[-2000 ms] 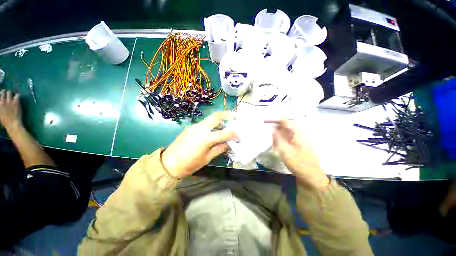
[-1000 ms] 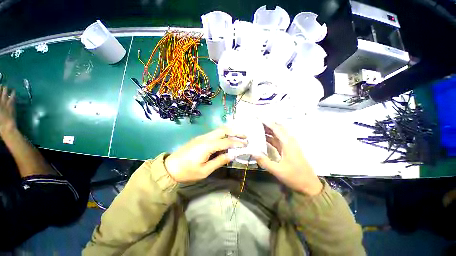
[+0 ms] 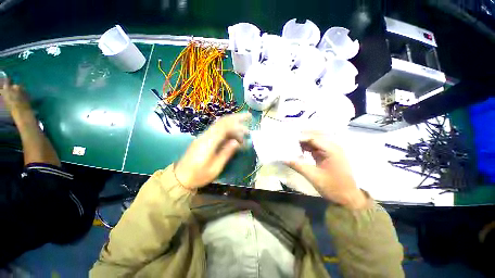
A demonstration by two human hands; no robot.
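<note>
A white housing [image 3: 275,147], washed out by glare, is between my hands at the bench's front edge. My left hand [image 3: 213,153] is blurred, its fingers apart and empty, just left of the housing. My right hand [image 3: 330,172] has thumb and fingers curled at the housing's right side and appears to hold it; glare hides the exact contact. A thin wire [image 3: 252,174] shows at the housing's lower left. More white housings [image 3: 260,92] stand clustered behind it. Orange wired connectors [image 3: 200,81] lie piled at the left, their black ends towards me.
A single housing [image 3: 122,50] lies tilted at the back left. A grey-white screw feeder [image 3: 415,73] stands at the right, with a black power screwdriver [image 3: 434,103] beside it. Black strips [image 3: 434,155] lie on the white sheet [image 3: 369,163]. A blue bin [image 3: 484,133] is far right. Another person's arm [image 3: 32,136] is at left.
My left hand has come off the housing and moved slightly up and left. My right hand has shifted right. The orange wire that hung below the housing over the bench edge no longer shows there.
</note>
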